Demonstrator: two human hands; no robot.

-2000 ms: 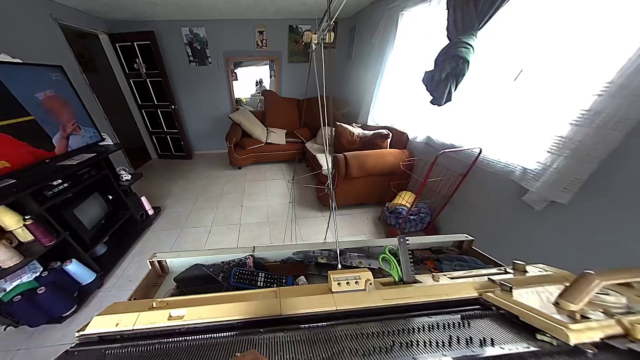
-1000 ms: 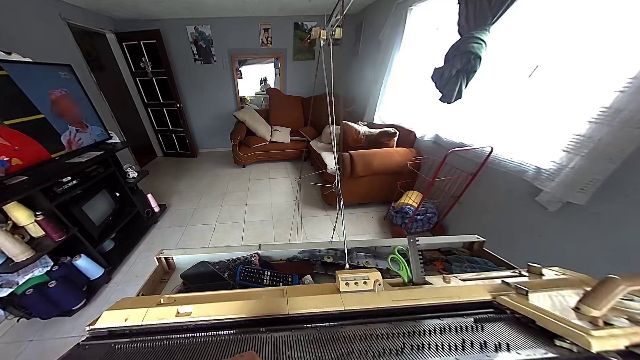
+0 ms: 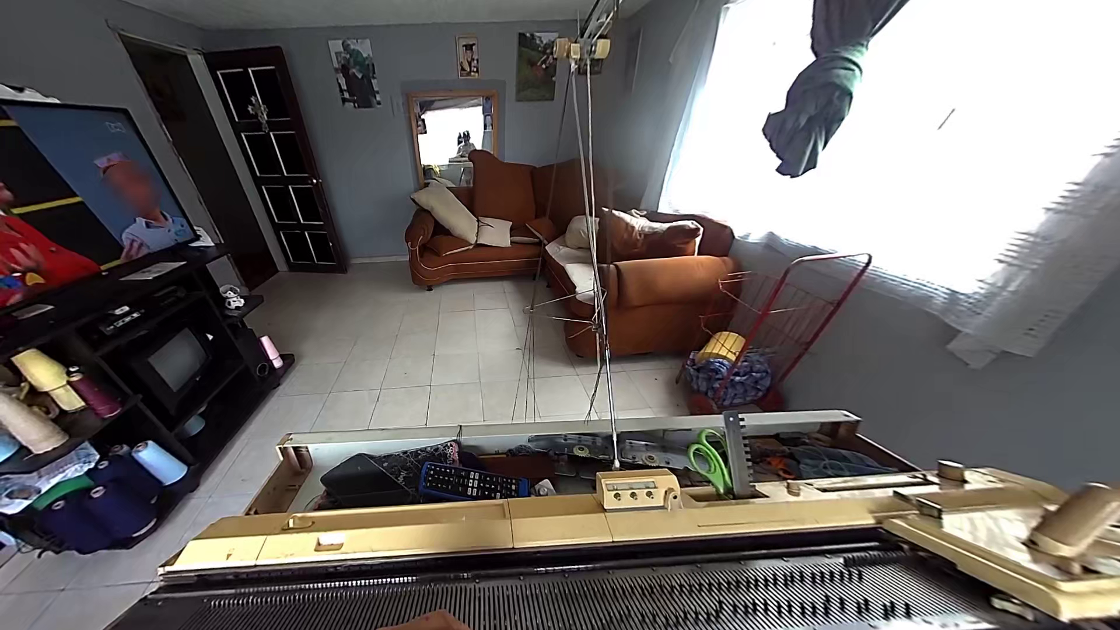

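Observation:
A knitting machine with a cream plastic body (image 3: 560, 528) and a dark needle bed (image 3: 525, 595) spans the bottom of the view. Only a sliver of a hand, seemingly my left hand (image 3: 429, 622), shows at the lower edge over the needle bed; its fingers and anything in them are hidden. My right hand is out of view. On the right end of the bed rests the cream carriage (image 3: 989, 547) with its handle (image 3: 1078, 521). A row counter (image 3: 637, 490) sits on the body's middle. Yarn mast rods (image 3: 608, 385) rise behind it.
Behind the machine, an open tray (image 3: 560, 429) holds a remote control (image 3: 472, 483), green-handled scissors (image 3: 710, 461) and a grey toothed comb (image 3: 738, 455). Yarn cones (image 3: 122, 494) and a television (image 3: 87, 192) are at left. A red cart (image 3: 770, 332) stands beside a brown sofa (image 3: 669, 302).

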